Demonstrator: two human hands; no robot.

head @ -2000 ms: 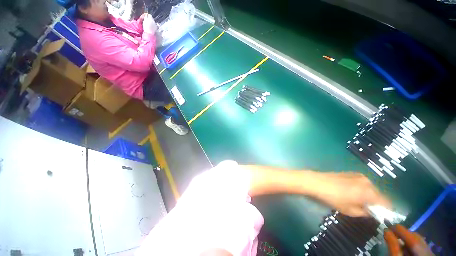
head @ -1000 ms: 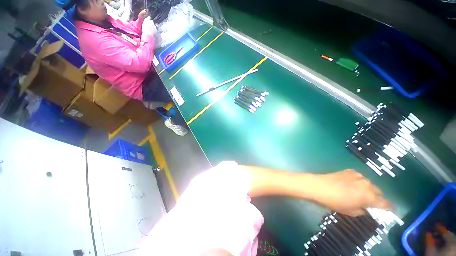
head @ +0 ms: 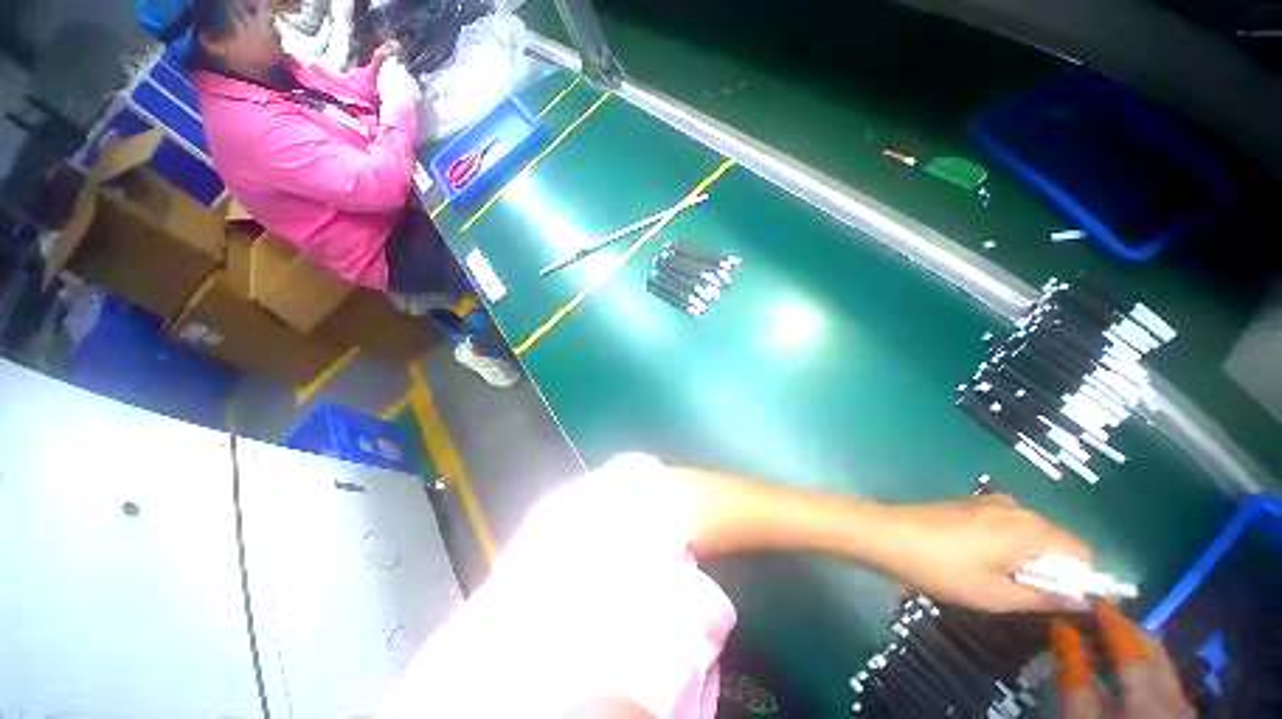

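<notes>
My left hand (head: 984,552) reaches in from the left and is closed around several white-ended rods (head: 1076,577); their white ends stick out to the right. My right hand (head: 1129,671), with orange finger cots on its fingertips, is at the bottom right, right at the white ends; whether it holds a small piece is hidden. A row of white-ended black rods (head: 935,660) lies below my left hand, partly covered by it. The blue parts tray (head: 1220,569) is cut off at the right edge, behind my right hand.
More white-ended rods (head: 1062,379) lie farther up by the metal rail (head: 844,211). A small bundle (head: 689,277) and a long thin rod (head: 626,235) lie near yellow lines. Beyond the rail are a blue tray (head: 1104,169) and a green item (head: 957,172). A person in pink (head: 302,162) stands at upper left.
My right hand has come back from the blue tray to the white rod ends at my left hand. My left hand stays closed on the rods. The view has shifted slightly.
</notes>
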